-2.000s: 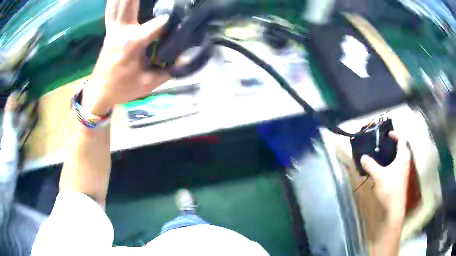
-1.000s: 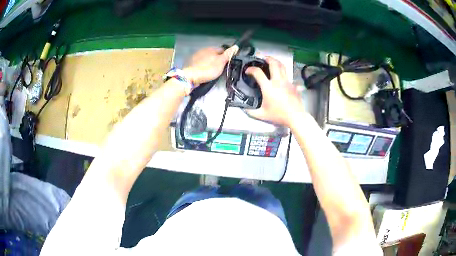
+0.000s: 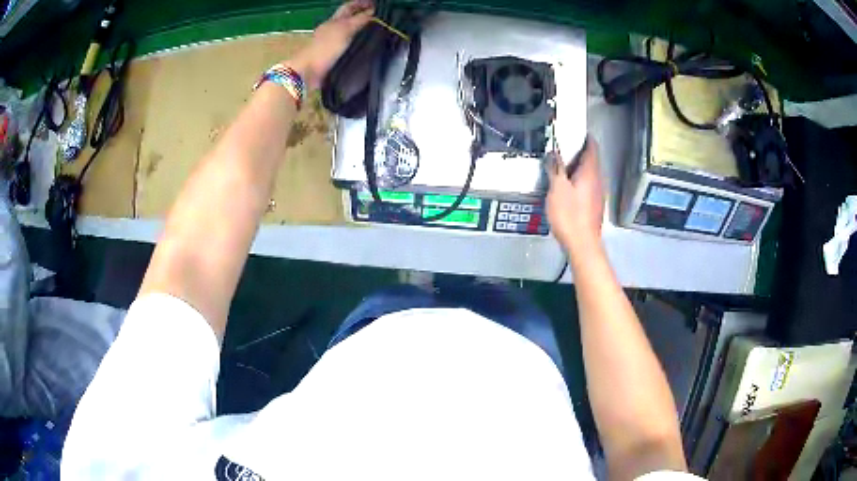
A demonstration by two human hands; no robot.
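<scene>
A black blower fan unit [image 3: 512,103] lies flat, its round wheel facing up, on the bare steel pan of the left counting scale [image 3: 531,178]. Its black power cord [image 3: 373,122] loops over the pan's left side and front displays, with a yellowish cable tie [image 3: 390,28] round the bundle. A clear, shiny small parts bag [image 3: 397,155] lies by the cord. My left hand [image 3: 340,39] is closed at the top of the cord bundle, its fingertips partly hidden. My right hand [image 3: 575,193] is just below the fan's lower right corner, fingers apart, holding nothing.
The right counting scale [image 3: 700,209] bears another fan unit [image 3: 759,155] with a bundled cord. Brown stained cardboard [image 3: 207,141] lies left, with more corded units beyond. A black pad [image 3: 818,225] with white tissue [image 3: 839,235] is at right. A person's sleeve [image 3: 66,348] shows at left.
The fan unit went from between both hands to lying flat on the pan. My right hand let go and moved right and down; my left moved up and left with the cord bundle.
</scene>
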